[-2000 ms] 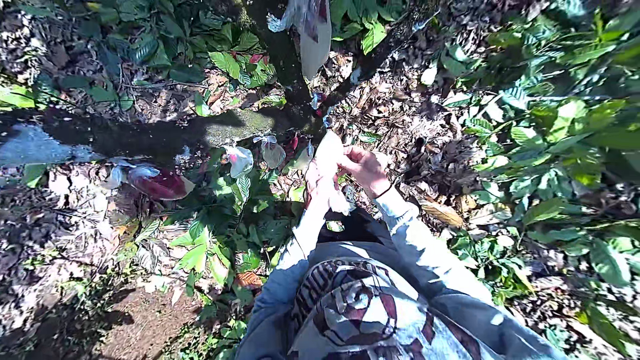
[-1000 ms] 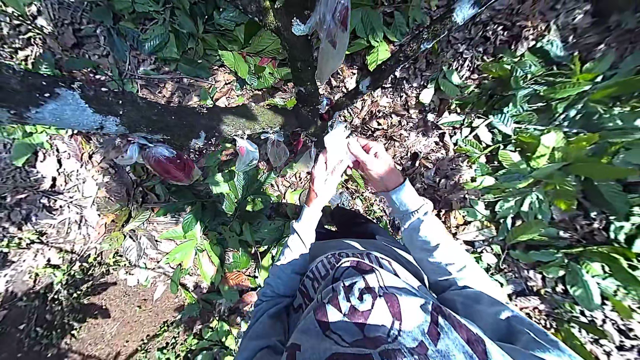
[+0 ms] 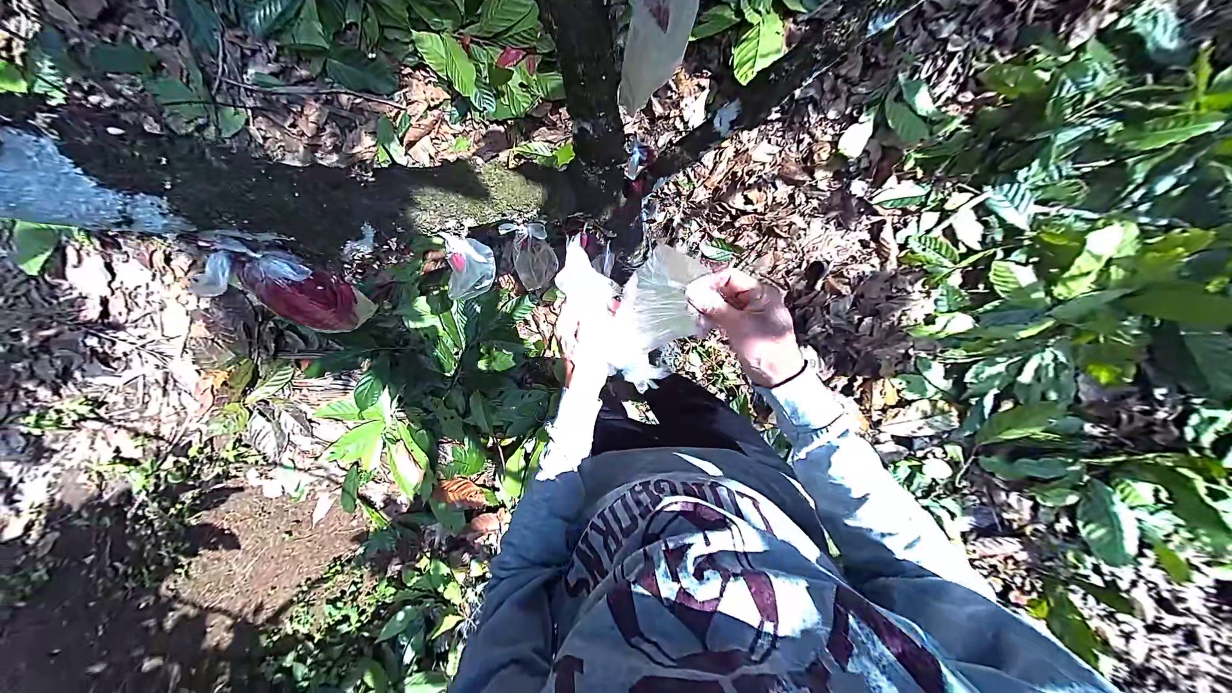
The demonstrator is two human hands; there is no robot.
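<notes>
A translucent plastic bag [image 3: 664,298] is stretched between my hands, close to the fork of the tree. My left hand [image 3: 584,322], washed out by glare, holds the bag's left side along with a bunch of thin white plastic. The fingers of my right hand [image 3: 746,313] pinch the bag's right edge. Left of my hands, a small bag with something pink in it [image 3: 470,267] and another small clear bag [image 3: 532,258] hang from the branch. Farther left hangs a dark red cacao pod in clear plastic [image 3: 313,296].
A thick branch [image 3: 385,197] with pale patches crosses from the left to the fork. A long bagged pod [image 3: 657,53] hangs at the top. Broad green leaves [image 3: 1107,520] crowd the right side. Dry leaf litter and low plants cover the ground.
My right hand has moved away from my left, and the bag between them is now spread wide. One second ago the hands were closer together around it.
</notes>
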